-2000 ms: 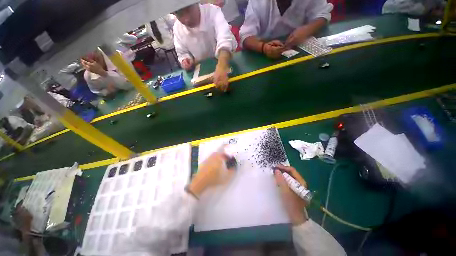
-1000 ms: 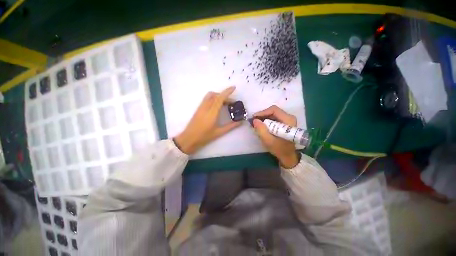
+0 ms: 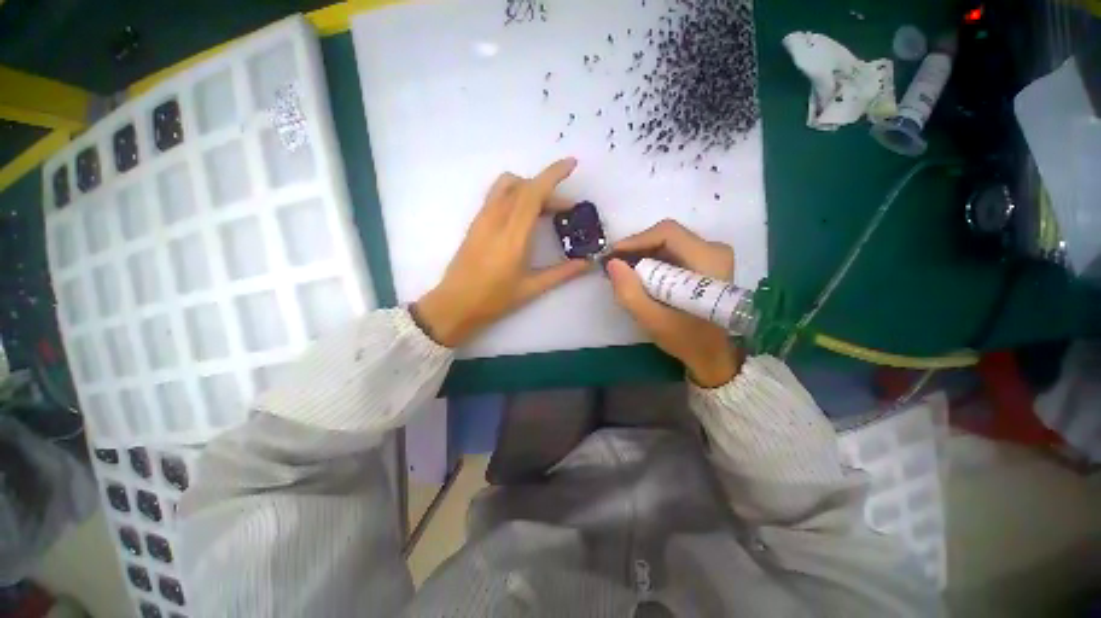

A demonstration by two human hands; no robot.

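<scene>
A small black housing (image 3: 581, 229) with shiny spots is at the middle of the white work sheet (image 3: 447, 133). My left hand (image 3: 497, 257) holds it at its left and lower edge, with thumb and fingers. My right hand (image 3: 679, 296) holds the white-labelled glue syringe (image 3: 697, 293) like a pen, its tip at the housing's lower right corner. A green adapter (image 3: 769, 316) is on the syringe's rear end. Many tiny black parts (image 3: 704, 85) lie scattered at the sheet's upper right.
A foam blister tray (image 3: 237, 239) with several black housings in its top row is at left. Another filled tray (image 3: 128, 522) is below it. At right are a crumpled tissue (image 3: 838, 85), a spare syringe barrel (image 3: 920, 101), an air hose (image 3: 896, 351) and a paper sheet (image 3: 1060, 157).
The view has tilted down from the line and workers. My left hand has come back from the sheet's upper part with the housing. The syringe tip has come to the housing; both hands have since moved little.
</scene>
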